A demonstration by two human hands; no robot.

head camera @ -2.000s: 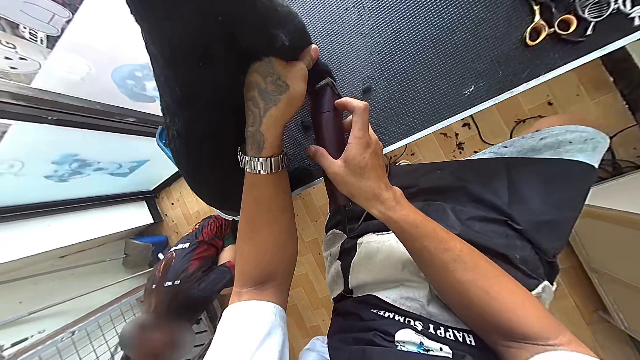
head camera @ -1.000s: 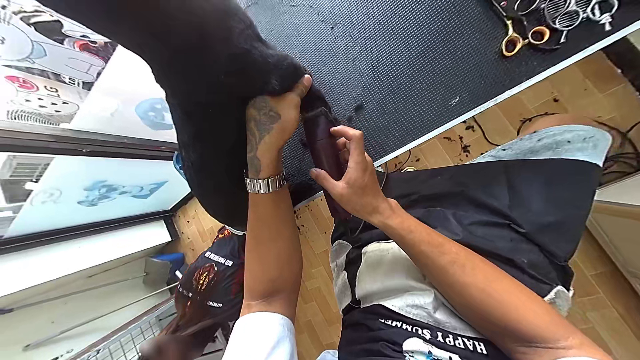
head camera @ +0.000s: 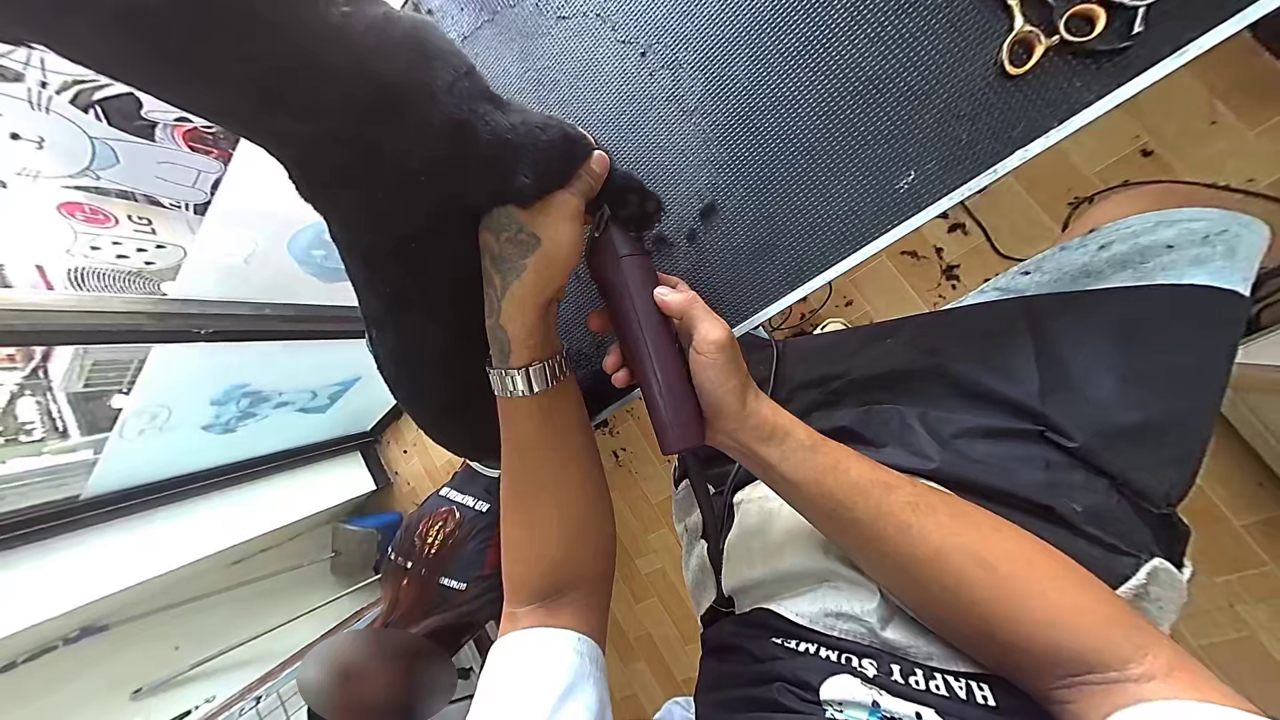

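My left hand, with a metal-band watch at the wrist, grips a leg of a black-furred animal, its thumb near the paw. My right hand holds a dark purple electric hair clipper by its body, fingers wrapped around it. The clipper's head points up at the paw, close by or touching it; the exact contact cannot be told. The animal's head is not visible. Small dark hair clippings lie on the black textured table mat beside the paw.
Gold-handled scissors and other shears lie at the table's upper right. The table's pale edge runs diagonally. Cords and hair lie on the tiled floor. Another person is below left, near the window frame. A dark apron covers my lap.
My right hand and the clipper have turned, so the clipper's underside end now shows beside my palm. My left hand still holds the leg. The view has shifted somewhat.
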